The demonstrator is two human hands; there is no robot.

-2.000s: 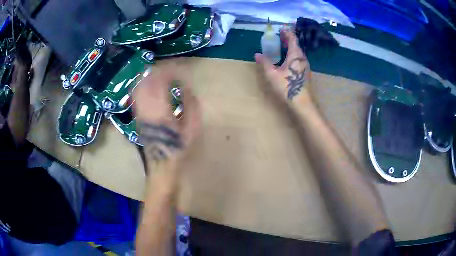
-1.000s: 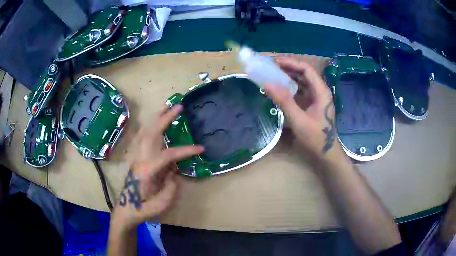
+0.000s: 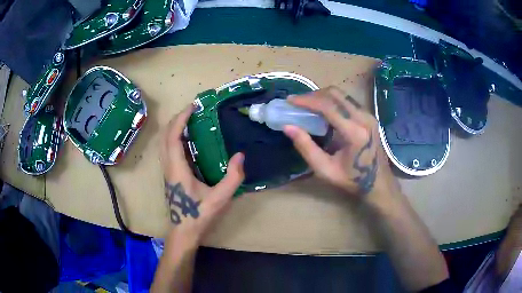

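Observation:
A glossy green car body (image 3: 207, 143) with a pale rim and a dark recess lies in front of me, its solid green end to the left. My left hand (image 3: 200, 177) grips that end, fingers at its outer side and thumb over the near edge. My right hand (image 3: 337, 137) holds a translucent white glue bottle (image 3: 283, 114) almost level over the recess. The bottle's narrow tip points left, at the recess's far left part. Whether the tip touches or glue comes out, I cannot tell. My right hand hides the body's right end.
Green bodies (image 3: 106, 117) stand at left, with two more overlapping (image 3: 137, 31) at the back left. Two bodies (image 3: 415, 154) stand at right. A black cable (image 3: 114, 200) crosses the cardboard (image 3: 297, 223) at left. Black parts (image 3: 300, 8) lie at the back. Another person's arm (image 3: 509, 246) shows at right.
My left hand has closed round the body's left end. The bottle has come down from above the far rim, its tip now over the recess. The body appears tilted compared with before.

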